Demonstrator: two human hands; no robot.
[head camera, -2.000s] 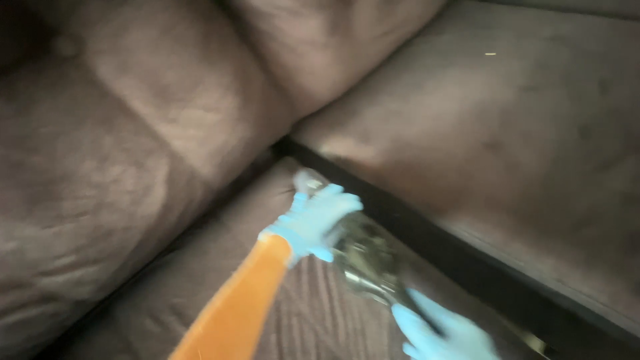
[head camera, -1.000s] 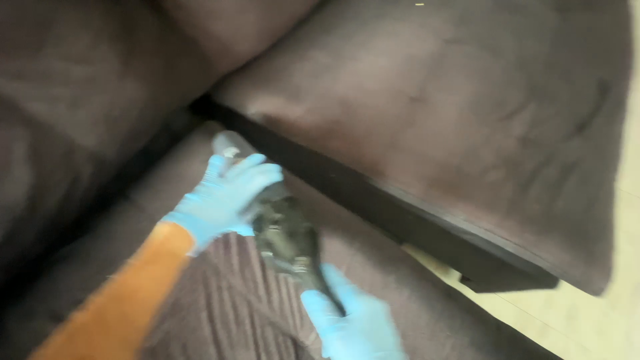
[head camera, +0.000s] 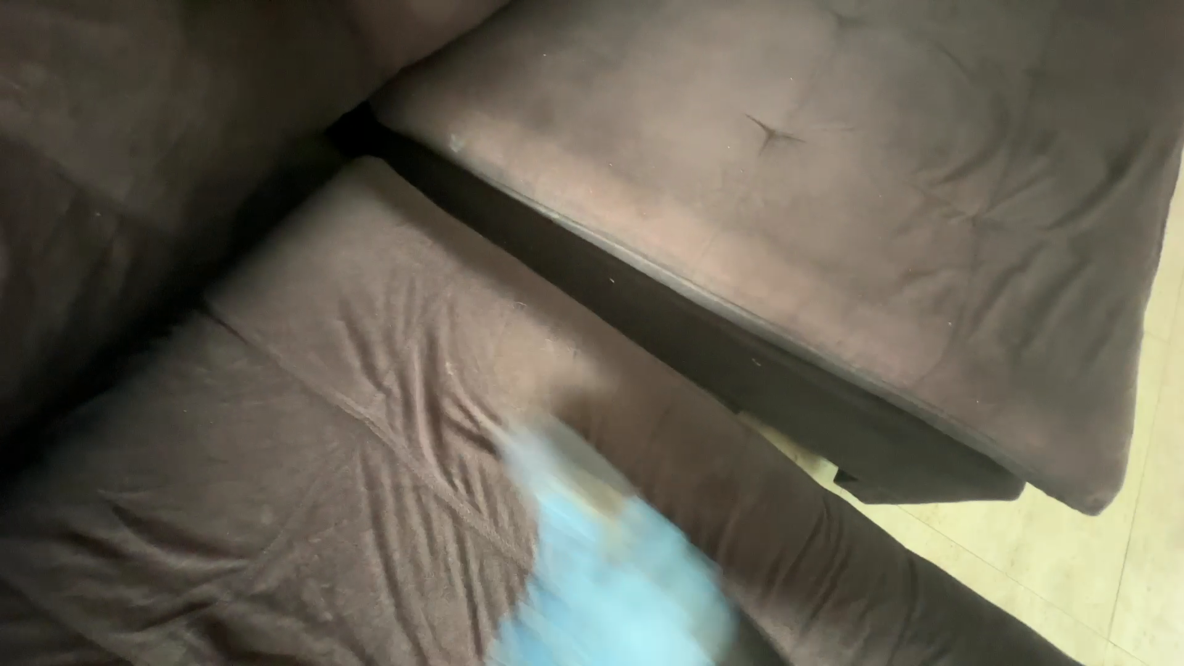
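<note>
One blue-gloved hand, by its place my left hand (head camera: 620, 587), is at the lower middle of the head view, strongly blurred. It is around the pale, see-through nozzle (head camera: 578, 467) of what looks like a handheld vacuum cleaner, whose tip is low over the brown fabric seat cushion (head camera: 416, 305). A dark part, perhaps the cleaner's body, barely shows at the bottom edge to the right of the glove. My right hand is out of view.
Another brown sofa section (head camera: 740, 185) lies at the upper right, with a dark gap between it and the near cushion. The backrest (head camera: 166, 120) rises at upper left. Pale floor tiles (head camera: 1045, 573) show at lower right. Small light specks lie on the fabric.
My left hand and the cleaner have moved back from the corner between the cushions, toward the bottom of the view. My right hand has left the view, which has shifted right.
</note>
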